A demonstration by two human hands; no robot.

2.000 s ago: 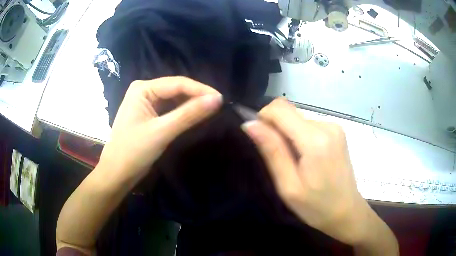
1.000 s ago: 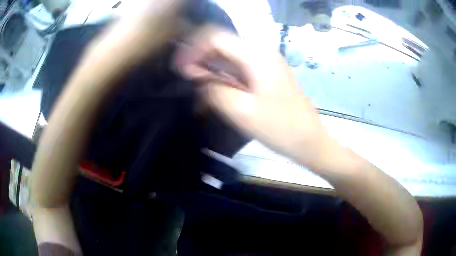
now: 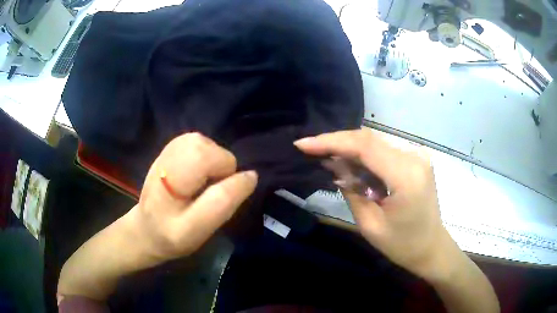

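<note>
A dark garment (image 3: 244, 67) covers the left of the table and hangs over its front edge. White labels (image 3: 276, 225) show on it between my hands. My left hand (image 3: 192, 192) pinches the garment between thumb and fingers; an orange-red strand lies across its back. My right hand (image 3: 391, 195) is to the right, thumb and index finger apart, with thread snips (image 3: 371, 187) in its palm. The snips are partly hidden by the fingers.
The sewing machine head (image 3: 464, 18) is at upper right. The presser foot (image 3: 385, 58) stands over the needle plate. A thin metal rod (image 3: 476, 63) lies on the machine bed (image 3: 440, 110). Another machine (image 3: 40, 24) is at upper left. A printed ruler (image 3: 519, 238) runs along the front edge.
The garment now spreads wider over the left of the table. My hands have moved lower and apart, and the labels now show between them.
</note>
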